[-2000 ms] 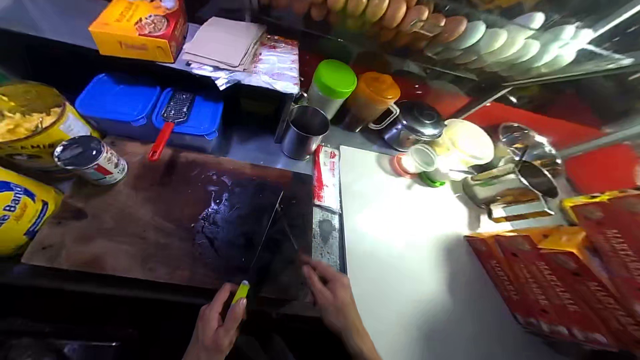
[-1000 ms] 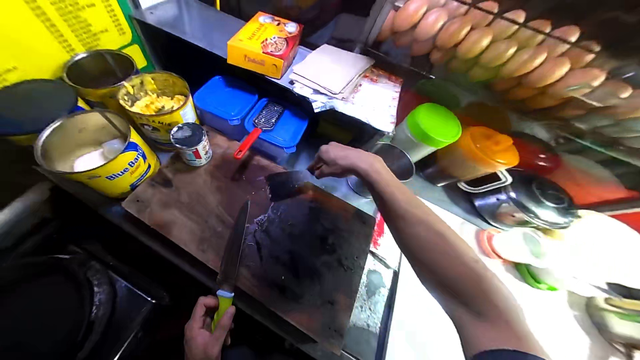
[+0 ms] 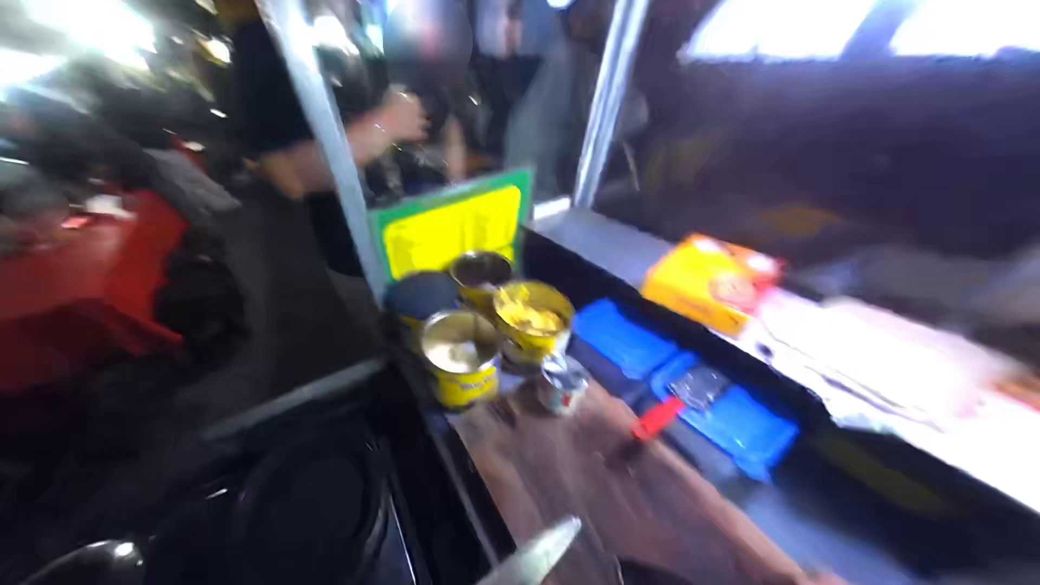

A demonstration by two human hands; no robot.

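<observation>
The view is blurred. Only the pale blade of a knife (image 3: pixel 536 554) shows at the bottom, over the near part of the wooden board (image 3: pixel 593 479); its handle and my left hand are out of frame. A small skin-coloured patch at the bottom right edge may be part of my right hand, but this is unclear. At the board's far end stand a small open can (image 3: pixel 562 386), a yellow tin with pale yellow contents (image 3: pixel 530 341) and an open yellow tin (image 3: pixel 460 378). A grater with a red handle (image 3: pixel 658 418) lies across a blue-lidded container (image 3: pixel 743 426).
A dark stove or pan area (image 3: pixel 309 504) lies left of the board. Behind the tins are a yellow and green sign (image 3: pixel 455 227) and metal posts. An orange box (image 3: pixel 711 280) stands on the ledge at right. Beyond the counter, people stand near a red-covered table (image 3: pixel 89 276).
The view has swung left and up. My left hand and the knife handle have left the frame, and the right arm that reached over the board with a dark scraper no longer shows there.
</observation>
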